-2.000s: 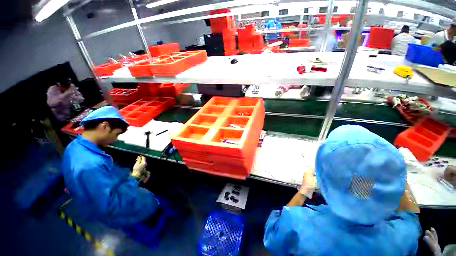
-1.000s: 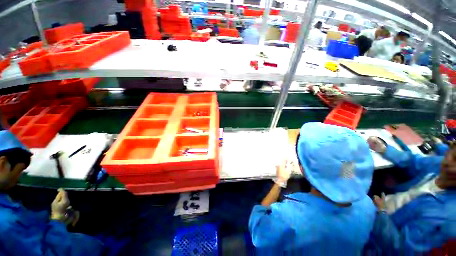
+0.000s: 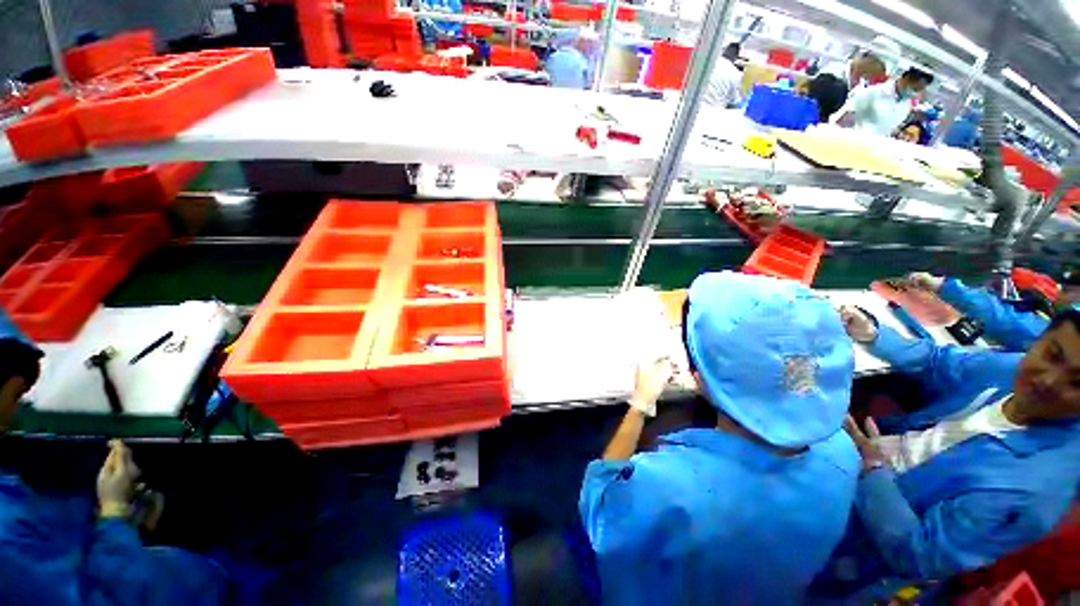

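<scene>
Neither of my hands is in the picture. Nearest in front of me, a stack of orange-red compartment trays (image 3: 381,296) stands on the bench edge. The top tray has two columns of square cells. Slim silver parts (image 3: 455,340) lie in some right-hand cells, and the left-hand cells look empty. To the left, a dark hammer-like tool (image 3: 107,376) and a thin dark pen-like tool (image 3: 152,347) lie on a white work surface (image 3: 71,385).
A blue stool (image 3: 452,562) stands below the stack. A person in a blue cap (image 3: 770,355) sits ahead right, others beyond and at far left. A green conveyor (image 3: 569,259), white shelf (image 3: 474,116) and metal post (image 3: 675,148) lie ahead. A small red bin (image 3: 785,255) sits right.
The view has swung right, so the tray stack and seated people have shifted left in the picture. More people on the right have come into view. The stack looks unchanged.
</scene>
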